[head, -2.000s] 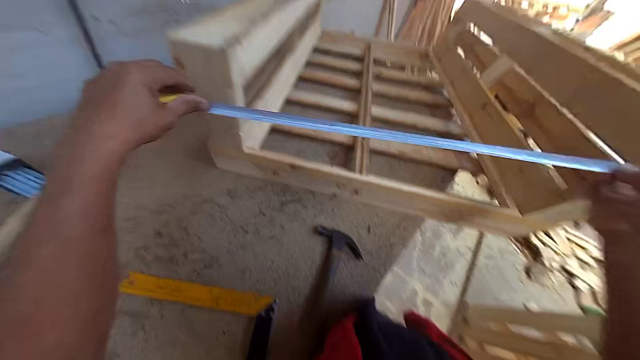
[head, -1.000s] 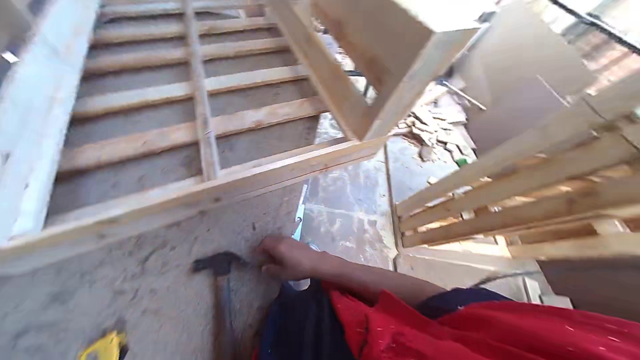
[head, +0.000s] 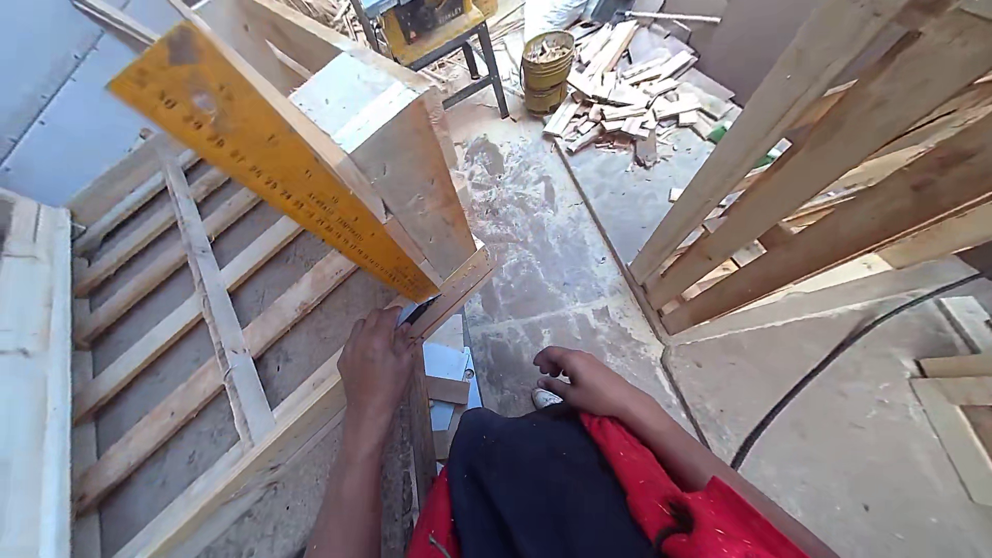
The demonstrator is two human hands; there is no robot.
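Observation:
My left hand (head: 377, 353) is closed on the handle end of a carpenter's square with a wide yellow blade (head: 271, 163) bearing scale marks. The blade reaches up and left along the top of a wooden frame, and the square's handle lies by the frame's corner end (head: 457, 291). To the right, my right hand (head: 577, 376) hangs over the floor in front of my dark clothing, fingers loosely curled and holding nothing that I can see. Beneath the blade extends the slatted part of the wooden frame (head: 205, 279).
A slatted wooden panel (head: 821, 186) stands at the right. Offcuts (head: 635, 93) lie heaped on the floor beside a yellow bucket (head: 547, 74). A power tool on a stand (head: 434, 31) is at the top. A black cable (head: 821, 372) crosses the floor at right.
The yellow square, on the floor by the hammer two seconds ago, is now in my left hand at the frame. The tape measure stretched between my hands then is no longer in them. The view has shifted strongly.

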